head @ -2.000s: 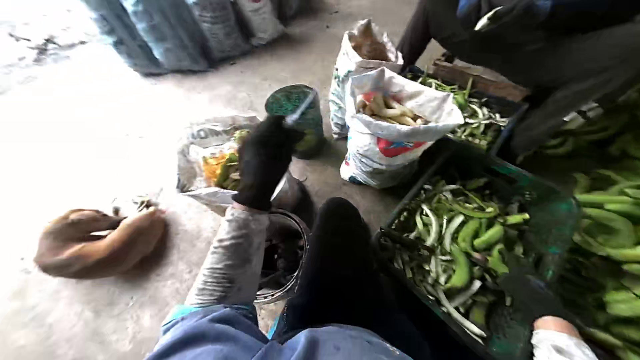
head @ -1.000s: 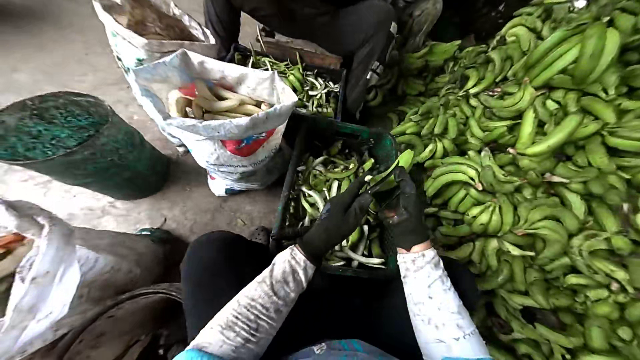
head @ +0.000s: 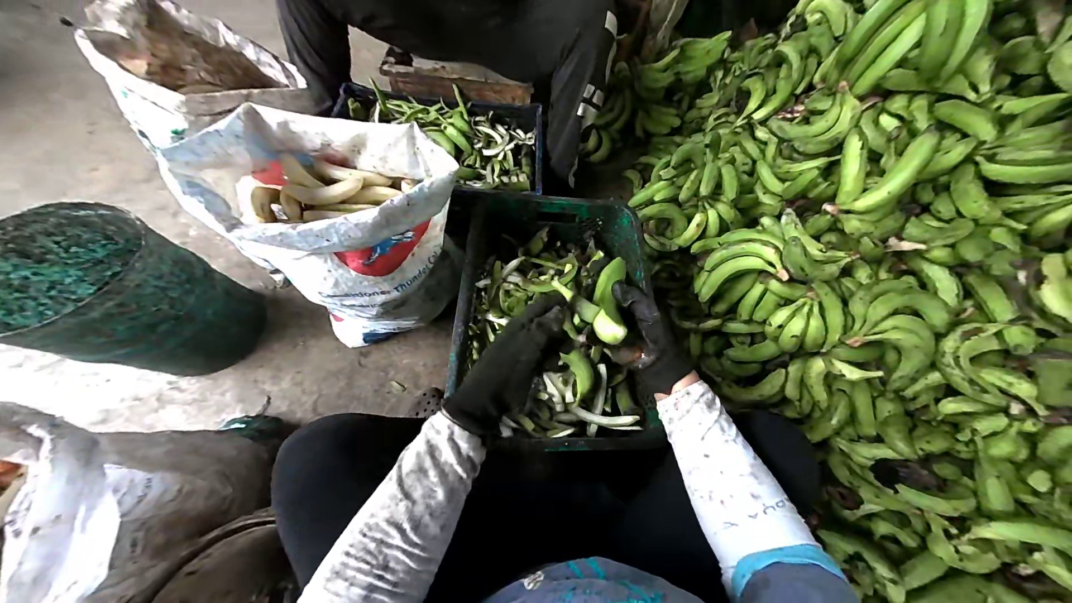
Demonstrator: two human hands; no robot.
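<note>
Both my hands wear dark gloves and are over a green plastic crate (head: 462,335) of plantain peels (head: 578,402). My right hand (head: 651,339) holds a green plantain (head: 609,301) with a pale cut end. My left hand (head: 515,360) is at the plantain's left side, by a strip of peel; whether it grips a tool is hidden. Beyond the crate's left edge stands a white woven sack (head: 293,251) with peeled plantains (head: 331,191) in it. A large heap of green plantains (head: 804,285) lies to the right of the crate.
A green bucket (head: 193,301) stands at the left, with another sack (head: 167,486) below it. A second white sack (head: 209,100) is behind the first. Across from me a person (head: 452,33) in dark trousers sits behind a dark blue crate (head: 494,142) of peels.
Two seconds ago my hands were apart, the left over the sacks and bucket, the right in the crate. Now they are together at a plantain. The view has swung right.
</note>
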